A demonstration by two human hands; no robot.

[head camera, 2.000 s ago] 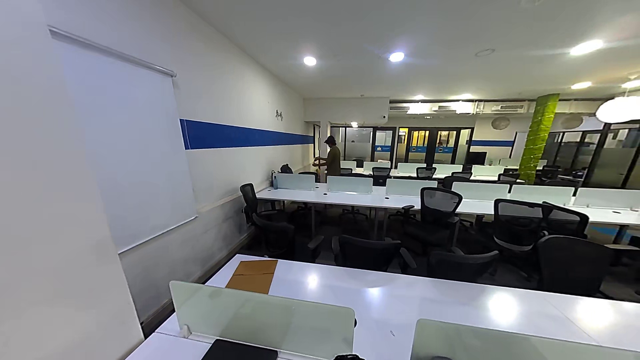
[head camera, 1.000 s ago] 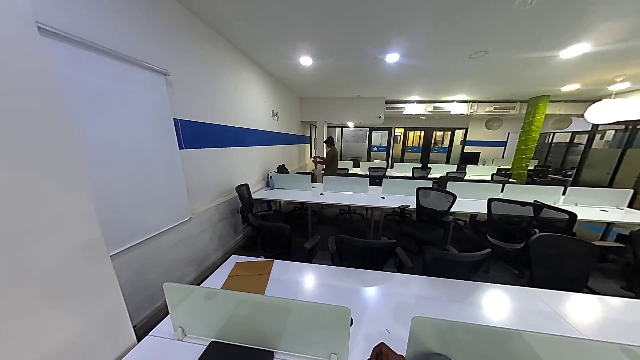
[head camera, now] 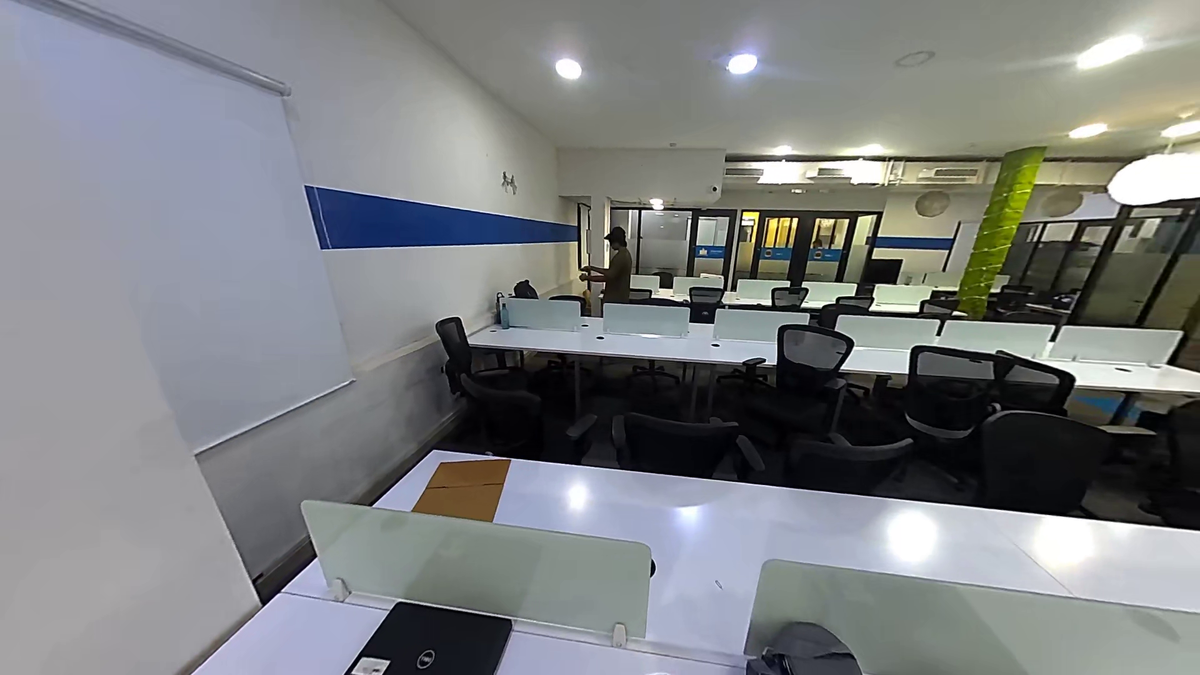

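Observation:
Neither my left hand nor my right hand shows in the head view. At the bottom lies a closed black Dell laptop [head camera: 436, 640] on the white desk [head camera: 562, 656], close to a frosted glass divider [head camera: 478, 567]. A dark grey bag or cap [head camera: 808, 649] is partly cut off by the bottom edge, in front of a second glass divider [head camera: 975, 609]. Beyond the first divider, a flat piece of brown cardboard [head camera: 464, 487] rests on the desk.
Black mesh office chairs [head camera: 675, 445] line the far side of the near desk. Behind them runs another white desk row [head camera: 656, 347] with dividers and a bottle [head camera: 503, 314]. A person [head camera: 617, 267] stands near the back wall. A white wall and roller blind [head camera: 216, 234] are at left.
A small brownish shape at the bottom edge one second ago is gone from there. The dark grey item and more of the laptop now show; the view has tilted or shifted slightly.

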